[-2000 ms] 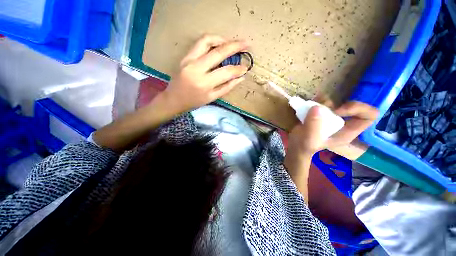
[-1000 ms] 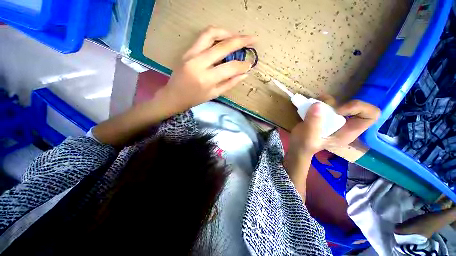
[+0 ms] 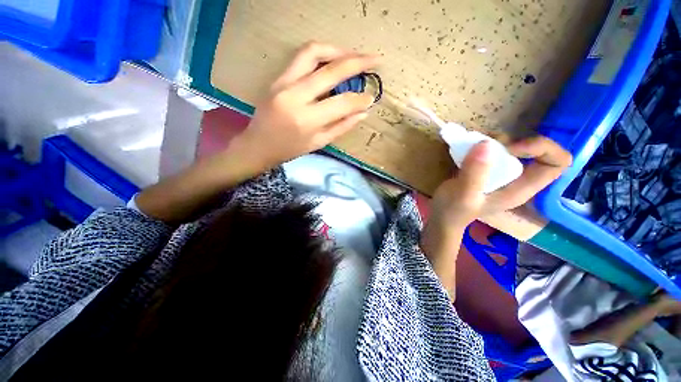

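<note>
My left hand (image 3: 310, 104) is over the tan work board (image 3: 299, 30) and holds a small dark plastic part (image 3: 349, 86) between its fingers. A thin dark curved rim of the part shows past the fingertips, and the fingers hide the rest. My right hand (image 3: 478, 179) grips a white glue bottle (image 3: 487, 158) at the right. The bottle's thin pale nozzle points up and left toward the part and ends short of it; its tip is blurred.
A blue-rimmed bin (image 3: 575, 171) heaped with dark parts (image 3: 635, 179) stands at the right. Blue trays (image 3: 104, 45) are at the upper left. Brown specks and one larger dark bit (image 3: 529, 79) lie on the board. Another person's arm (image 3: 623, 319) shows at the lower right.
The glue bottle has moved slightly right, its nozzle farther from the part. My left hand still holds the part, almost unmoved. The other person's arm has come into view at the lower right.
</note>
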